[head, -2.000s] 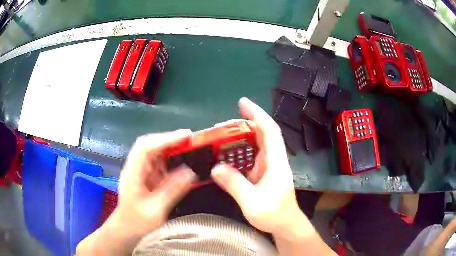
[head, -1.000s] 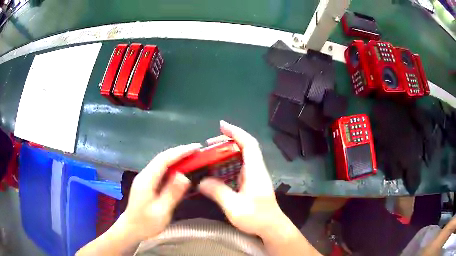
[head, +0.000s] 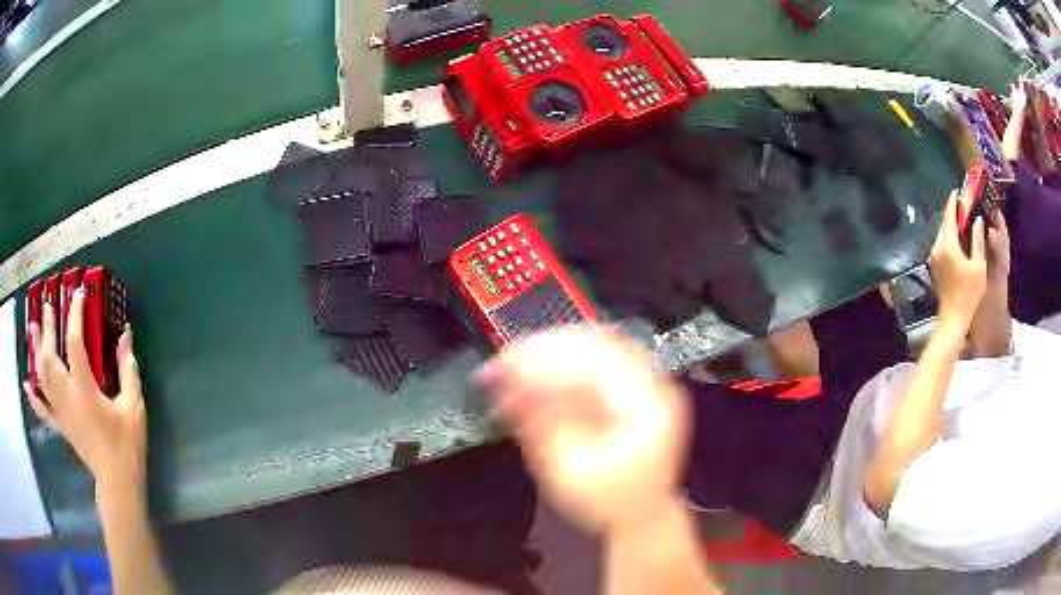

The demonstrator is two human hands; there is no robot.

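My left hand (head: 93,401) is at the far left, its fingers over the row of standing red radios (head: 72,279) and its thumb at their right side. My right hand (head: 599,424) is blurred and covers the lower end of a red radio (head: 506,262) lying face up, keypad and dark grille showing. Whether it touches that radio, I cannot tell. Loose dark speaker grilles (head: 337,229) lie overlapped left of this radio. More red radios (head: 556,105) stand behind it, some with round black speakers showing.
A pale metal post (head: 360,70) rises from the white rail behind the grilles. A dark radio-like piece (head: 436,29) lies beside it. Black cloth-like material (head: 675,221) spreads over the green bench at right. Another person (head: 966,430) in white sits at right, holding a red radio.
The view has turned right. The radio held in both hands is no longer between them. My left hand has moved to the standing row, my right hand to the radio lying by the grilles.
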